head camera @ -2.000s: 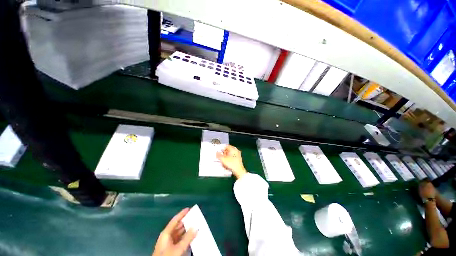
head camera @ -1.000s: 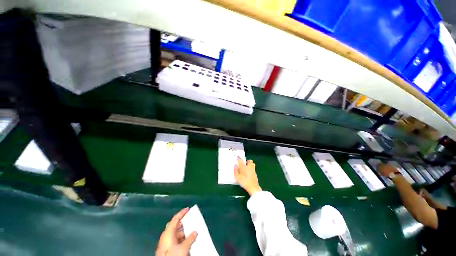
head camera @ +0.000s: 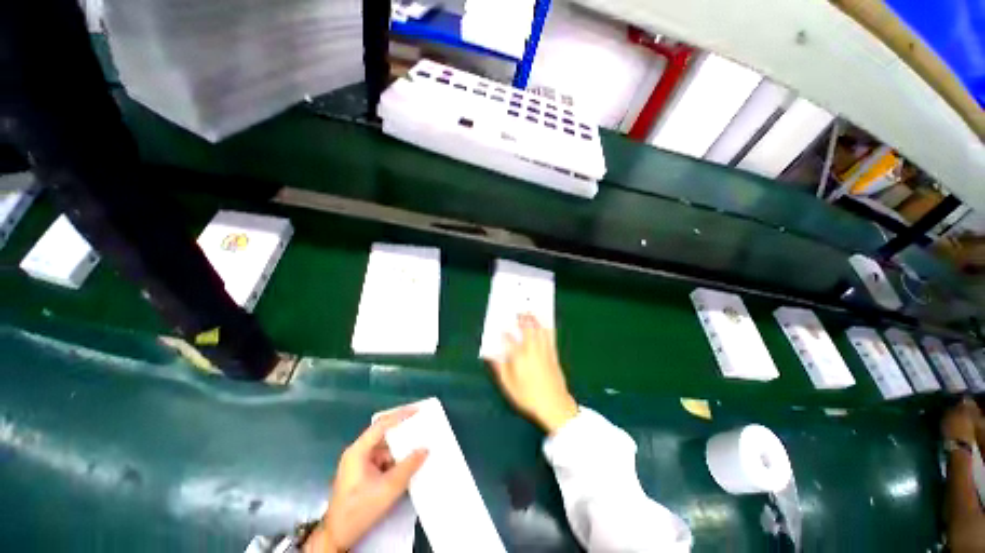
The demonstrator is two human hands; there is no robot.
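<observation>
My left hand (head camera: pixel 373 475) holds a long white label strip (head camera: pixel 445 475) near the bottom of the view, thumb on top; a second white length shows beneath it. My right hand (head camera: pixel 531 367) rests with its fingers on a white product box (head camera: pixel 521 294) on the green belt. Whether a sticker is under the fingertips cannot be told. Another white box (head camera: pixel 397 300) lies just left of it, and one with a yellow round mark (head camera: pixel 246 251) lies further left.
A white roll (head camera: pixel 747 459) with a loose tail is on the ledge at right. More boxes (head camera: pixel 734 335) run right along the belt. A black upright post (head camera: pixel 140 238) stands at left. A perforated white tray (head camera: pixel 491 130) and stacked sheets (head camera: pixel 238 65) are behind. Another person's arm (head camera: pixel 959 475) is at far right.
The view has shifted. Boxes have moved left along the belt relative to the post. The left hand's strip now shows a second length below. The right hand still touches a box.
</observation>
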